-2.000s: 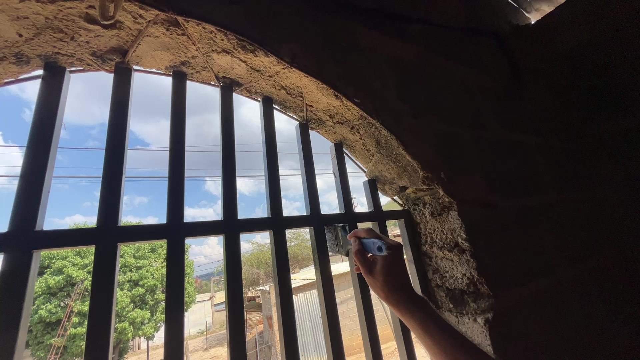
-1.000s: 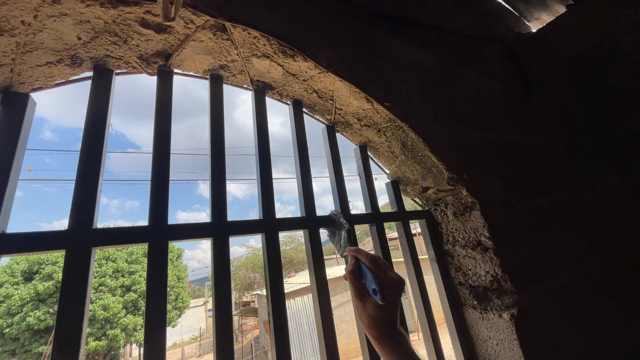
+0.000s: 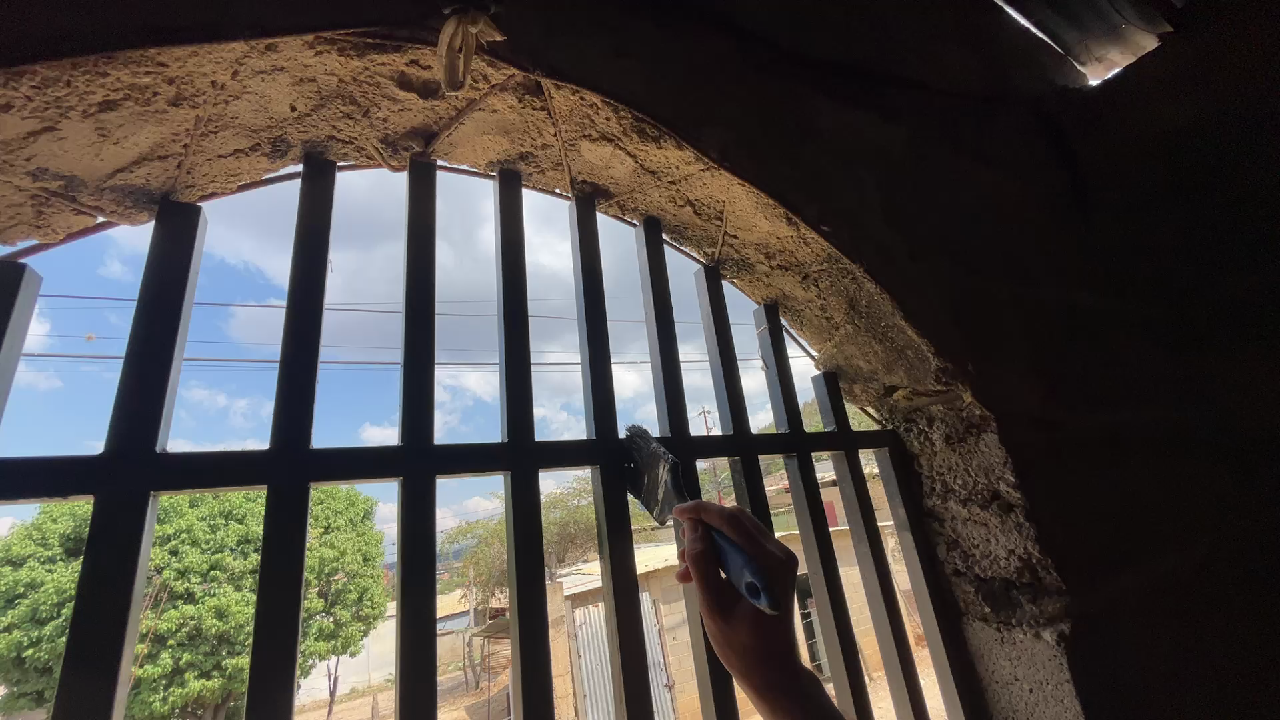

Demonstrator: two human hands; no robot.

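My right hand [image 3: 745, 600] grips the blue handle of a paintbrush [image 3: 655, 475] and reaches up from the lower right. The dark, wet-looking bristles point up and left and meet the horizontal crossbar [image 3: 360, 461] of a black metal window grille, between two of its upright bars. Upright bars [image 3: 515, 310] rise above and run down below the crossbar, their tops near the rough arch. The far end of the handle sticks out below my fingers. My left hand is out of view.
A rough masonry arch [image 3: 800, 250] curves over the grille, with a knotted strip [image 3: 462, 45] hanging from its top. Dark wall [image 3: 1150, 400] fills the right side. Outside the bars stand a leafy tree [image 3: 200, 590], a low block building [image 3: 670, 590] and overhead wires.
The brush has moved left along the grille, from near an upright bar to the crossbar stretch left of it. It stays in my right hand. The view has shifted somewhat.
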